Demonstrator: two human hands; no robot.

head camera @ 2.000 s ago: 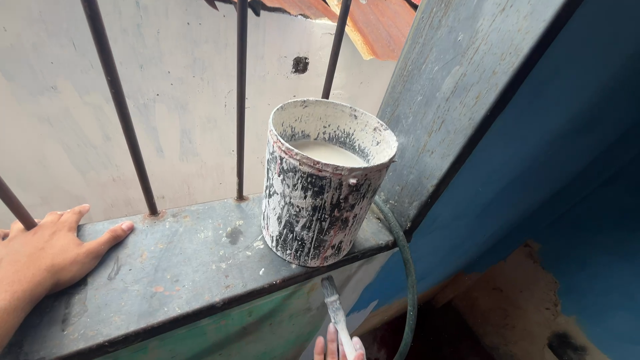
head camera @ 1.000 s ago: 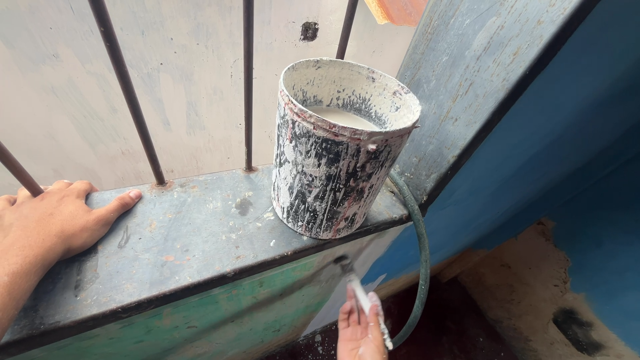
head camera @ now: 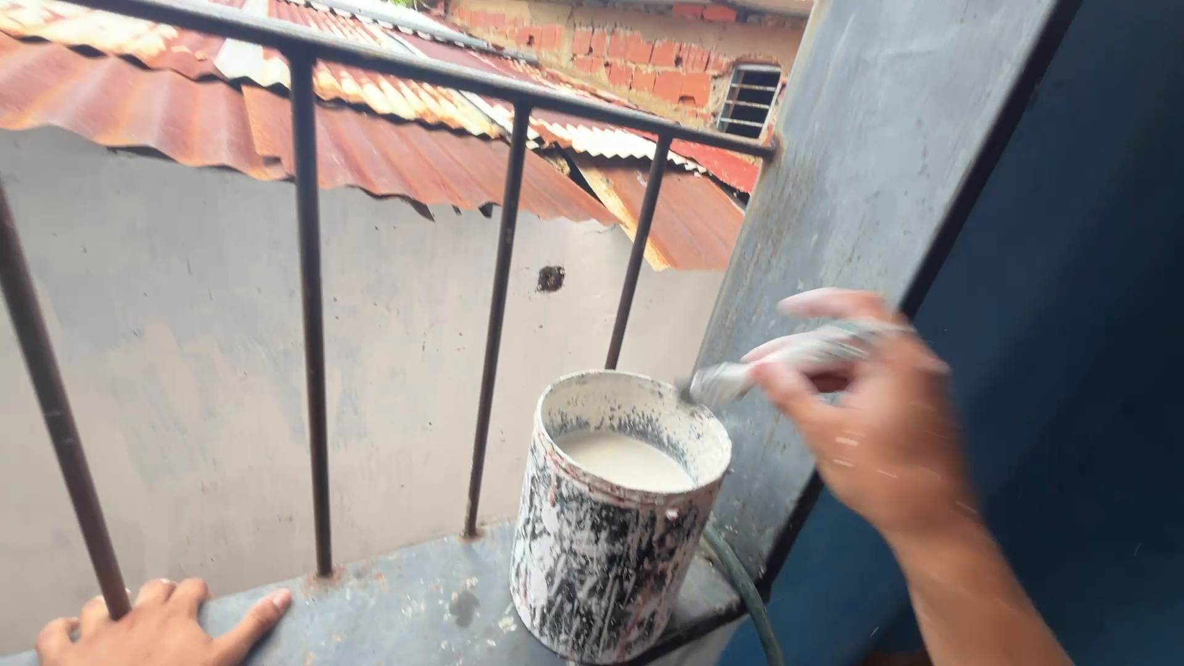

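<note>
A paint-spattered can [head camera: 606, 564] stands upright on the grey metal sill [head camera: 398, 606], with off-white paint [head camera: 624, 460] inside. My right hand [head camera: 865, 407], blurred by motion, grips a paint-coated paintbrush [head camera: 786, 359]. The brush's dark tip is at the can's right rear rim; whether it touches the rim cannot be told. At the lower left, my left hand [head camera: 157, 629] rests on the sill with its fingers spread around the foot of a railing bar and holds no object.
Dark metal railing bars [head camera: 310, 314] rise behind the can. A grey metal post [head camera: 832, 203] stands to its right, beside a dark blue wall [head camera: 1064, 277]. A green hose [head camera: 747, 592] runs down behind the can. Beyond are a pale wall and rusty corrugated roofing [head camera: 416, 153].
My right hand has risen with the brush from below the sill to beside the can's rim. My left hand stays on the sill. The view has tilted upward.
</note>
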